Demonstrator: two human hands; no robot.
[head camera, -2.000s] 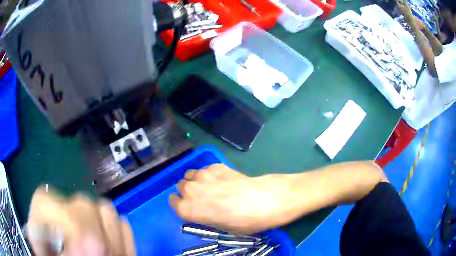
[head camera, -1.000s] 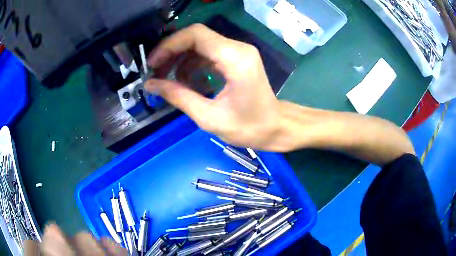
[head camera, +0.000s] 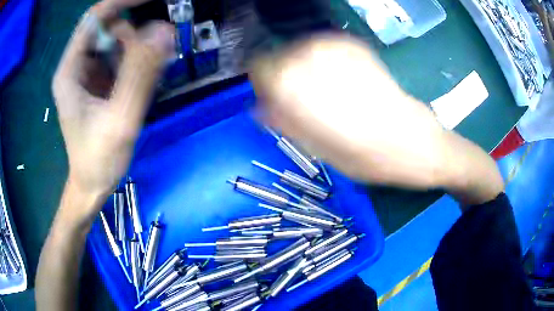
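Observation:
My left hand (head camera: 106, 91) is blurred, its fingertips against the left side of the silver fixture block (head camera: 208, 36); a pale blurred spot shows between its fingers, and I cannot tell if it holds anything. A shiny upright piece (head camera: 182, 27) stands at the block's slot, below the press. My right hand (head camera: 328, 91) is strongly blurred, right of the fixture and over the tray's back edge; its fingers cannot be made out. Many silver shafted cylinders (head camera: 261, 191) lie loose in the blue parts tray (head camera: 176, 152), mostly at its front and right.
A clear plastic box (head camera: 425, 18) with whitish contents is at the upper right. A white paper slip (head camera: 460, 100) lies right of my right hand. White parts trays stand at the far right (head camera: 516, 67) and far left (head camera: 9, 282). A dark blurred shape (head camera: 291, 18) is above my right hand.
My left hand has come up from the lower left to the fixture. My right hand has moved off the fixture to the right. The view has shifted, with the press head mostly out of frame.

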